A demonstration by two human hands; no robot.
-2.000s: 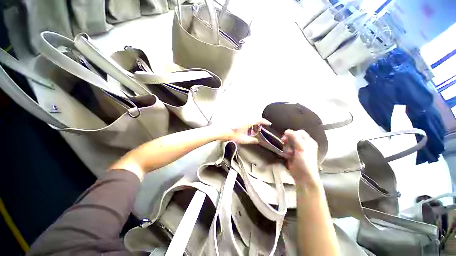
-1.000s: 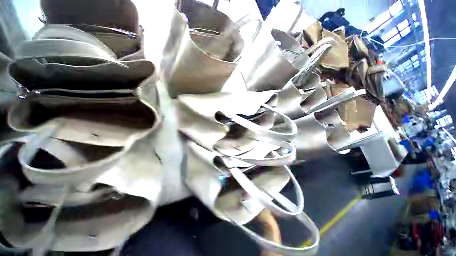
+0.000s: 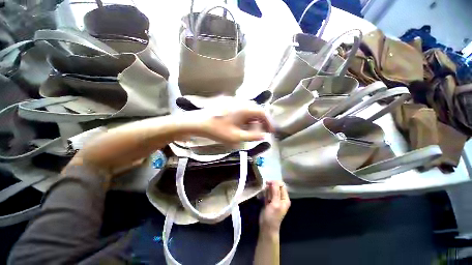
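A grey-beige tote bag (image 3: 207, 207) lies in front of me, its mouth open towards me and its two pale handles hanging over the front rim. Bright blue scraps sit at its left upper corner (image 3: 158, 159) and right upper corner (image 3: 260, 161). My left hand (image 3: 240, 126) is blurred above the bag's back part, fingers bent and pointing right; whether it holds anything is unclear. My right hand (image 3: 275, 199) is beside the bag's right side edge, fingers curled and fingertips up; whether they pinch anything cannot be seen.
Similar open tote bags stand or lie at the left (image 3: 93, 77), behind (image 3: 212, 67) and at the right (image 3: 321, 150) on the white worktable (image 3: 414, 178). Brown leather goods (image 3: 383, 57) are heaped at the back right. Dark blue piles are beyond.
The view has swung back from a sideways look along the rows to the bag in front of me. Both hands are in view again, away from the small bag opening they worked at earlier.
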